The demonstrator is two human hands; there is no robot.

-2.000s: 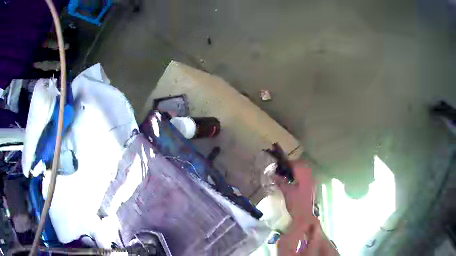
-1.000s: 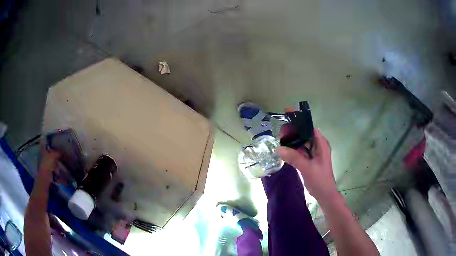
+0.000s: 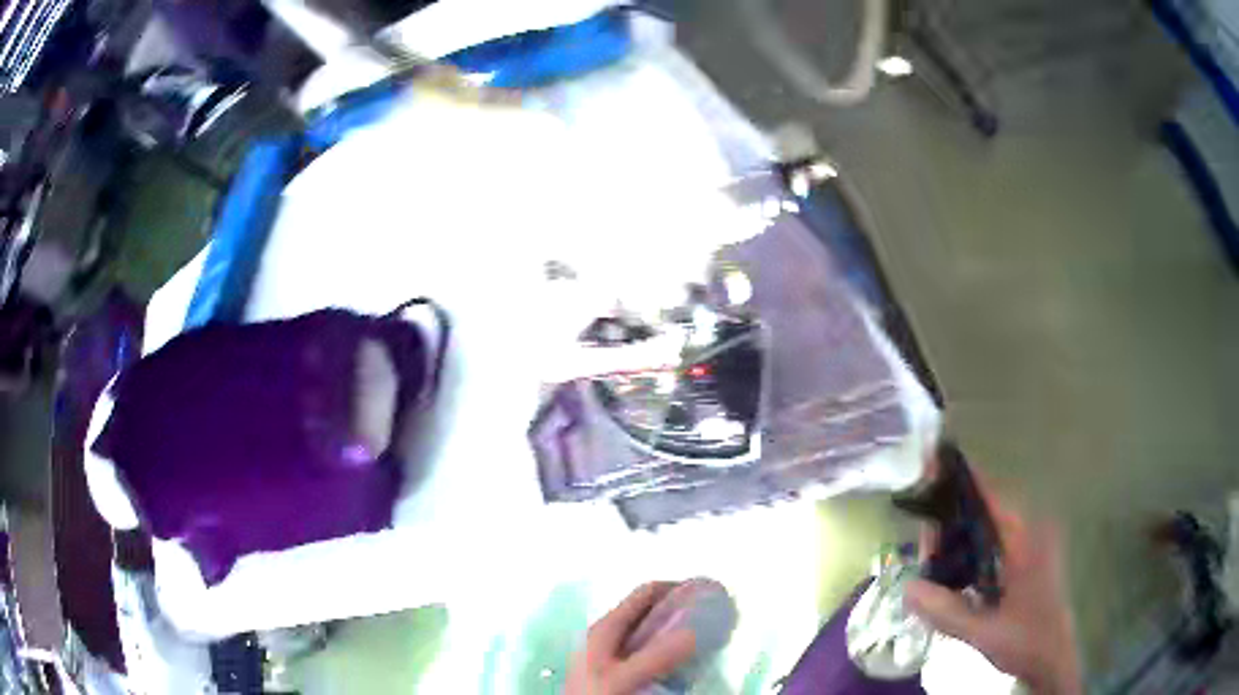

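Note:
A dark purple camisole top [image 3: 258, 435] lies on the left of the white pressing table [image 3: 367, 584], its thin straps looped toward the middle. The steam iron [image 3: 700, 401] rests on the grey iron rest [image 3: 842, 394] at the table's right. My right hand [image 3: 1006, 591], right of the table's near corner, grips the spray bottle [image 3: 890, 627], with its black trigger head up and clear body below. My left hand [image 3: 639, 641], at the bottom centre near the table's front edge, holds a small grey rounded object [image 3: 709, 618]; its exact kind is unclear.
A blue bar [image 3: 544, 52] runs along the table's far side. A pale hose [image 3: 829, 88] hangs beyond the far right corner. Purple cloth [image 3: 95, 360] and dark clutter lie beyond the left edge. Floor [image 3: 1087, 312] shows at right.
The view has swung from the floor and tan box back to the table. My left hand has left the box and now holds the grey object. My right hand still holds the spray bottle.

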